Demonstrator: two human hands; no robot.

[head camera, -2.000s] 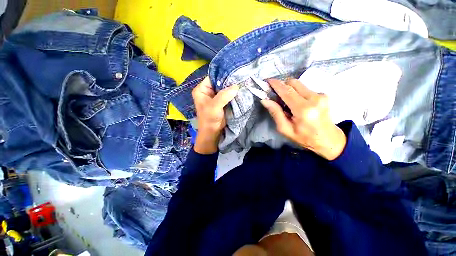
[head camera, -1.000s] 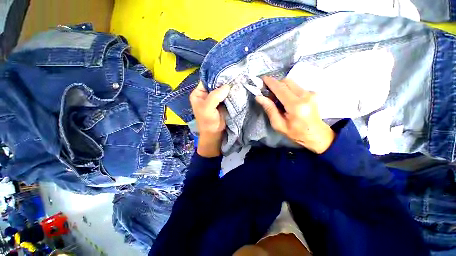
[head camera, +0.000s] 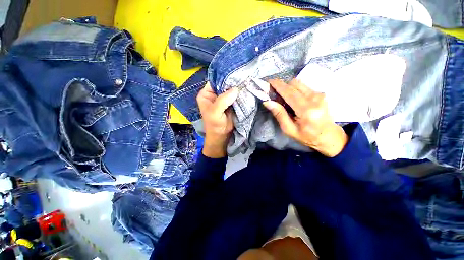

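Observation:
A denim jacket (head camera: 346, 45) lies in front of me with its pale inside up and a white pocket bag (head camera: 369, 86) showing. A dark blue front placket (head camera: 244, 53) with a metal stud curves along its left edge. My left hand (head camera: 216, 114) pinches the jacket at a seam near that edge. My right hand (head camera: 308, 114) holds thread snips (head camera: 260, 88), their short metal blades pointing left at the seam close to my left fingertips. The body of the snips is mostly hidden in my palm. No loose thread can be made out.
Denim jackets (head camera: 40, 106) are heaped at the left on the yellow table (head camera: 147, 25). More denim lies at the top right and lower right. A red object (head camera: 52, 222) stands at the lower left near the pale floor (head camera: 86, 213).
The view has shifted slightly. Both hands keep their places on the jacket, and the snips stay at the same seam area with their blades seen a little differently.

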